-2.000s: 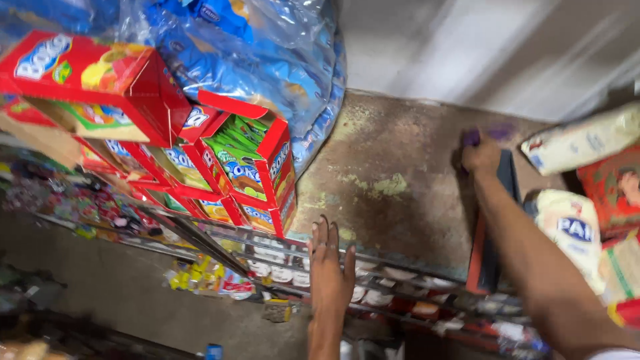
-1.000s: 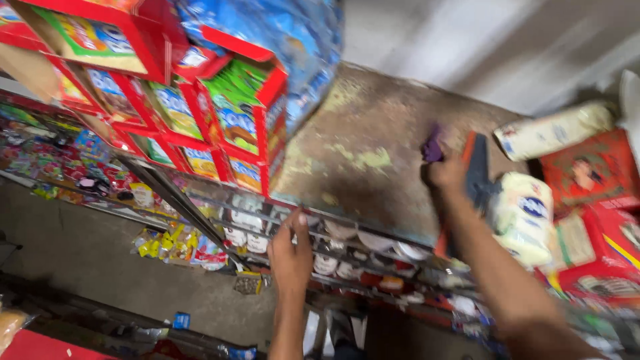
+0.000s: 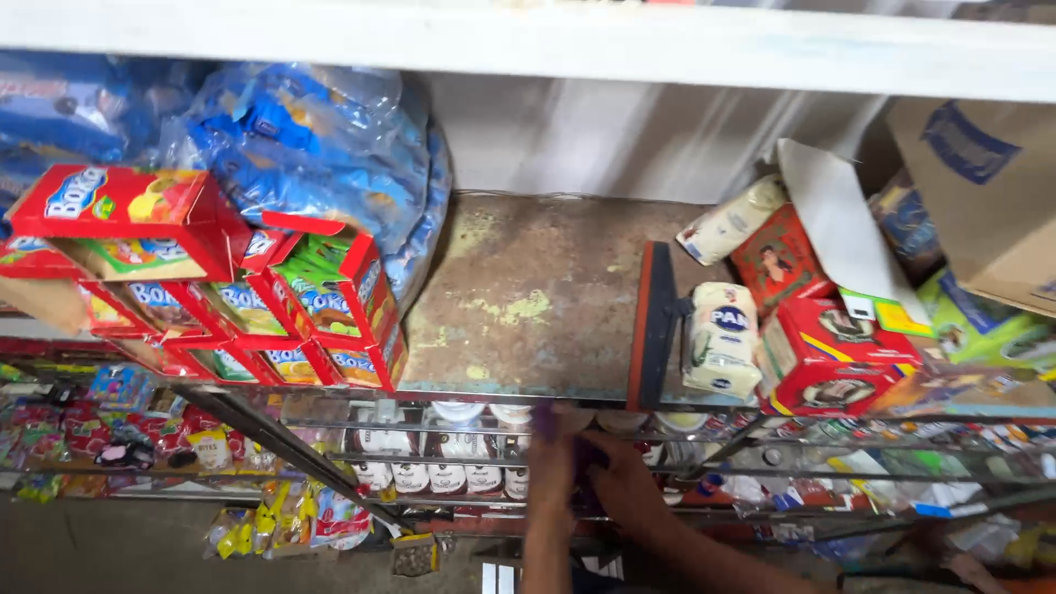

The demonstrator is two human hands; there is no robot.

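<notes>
Both hands are low in the centre, in front of the worn shelf board (image 3: 528,289). My right hand (image 3: 619,474) grips a dark purple cloth (image 3: 587,466). My left hand (image 3: 551,437) is blurred beside it, with a purple patch at its fingers; its hold on the cloth is unclear. A squeegee-like tool (image 3: 653,326) with a dark body and an orange-red edge lies on the board, right of the hands. Its right side is beside a white PAN flour bag (image 3: 721,340). Red Boka drink-mix boxes (image 3: 330,297) are stacked on the left.
A plastic-wrapped bundle of blue packets (image 3: 330,157) stands behind the Boka boxes. Red boxes (image 3: 837,355) and a cardboard carton (image 3: 982,198) are at right. A white shelf edge (image 3: 528,41) crosses above. Metal rails and jars (image 3: 454,462) are below the board.
My right hand has left the board with the purple cloth and come down beside my left hand. The squeegee-like tool remains on the board. The view now takes in the upper shelf.
</notes>
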